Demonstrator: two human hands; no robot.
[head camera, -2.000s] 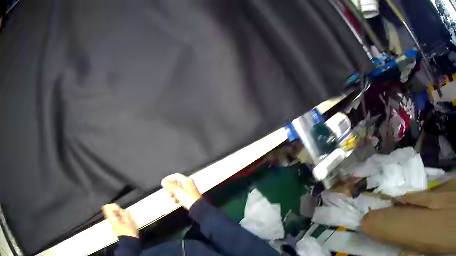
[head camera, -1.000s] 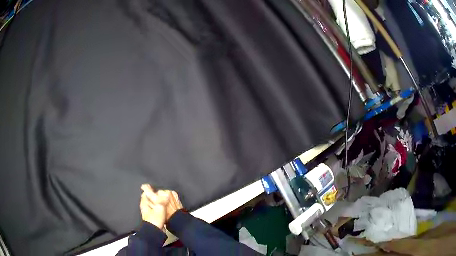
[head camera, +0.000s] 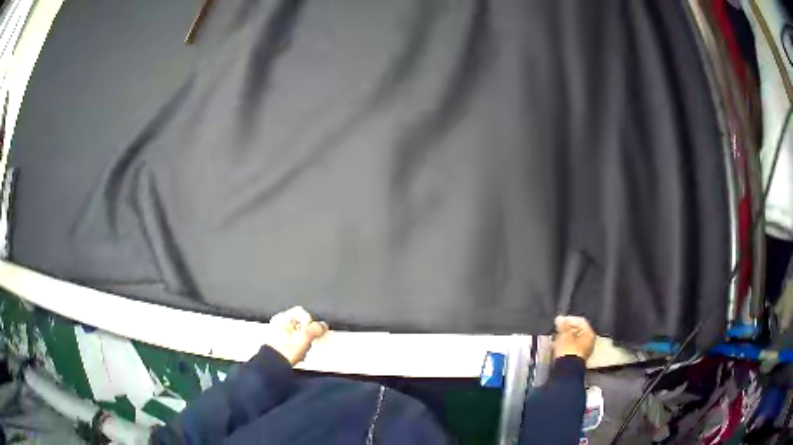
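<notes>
A wide dark grey cloth (head camera: 348, 191) covers most of the table, with long folds running away from me and a small crease at the left. Its near edge lies along the white table edge (head camera: 417, 352). My left hand (head camera: 297, 330) is closed on the cloth edge near the middle. My right hand (head camera: 574, 335) is closed on the cloth edge further right, beside the silver rail (head camera: 519, 382), and a fold rises from it. The fingertips of both hands are partly hidden.
A blue block (head camera: 492, 369) sits on the table edge left of the rail. A thin brown stick (head camera: 198, 22) lies on the cloth at the top left. Silver and red bars (head camera: 743, 174) stand at right. A black cable (head camera: 661, 378) hangs at lower right near scraps.
The view has turned to face the table edge squarely. My hands, close together one second ago, are now wide apart along the cloth edge. My right hand has moved right to the rail.
</notes>
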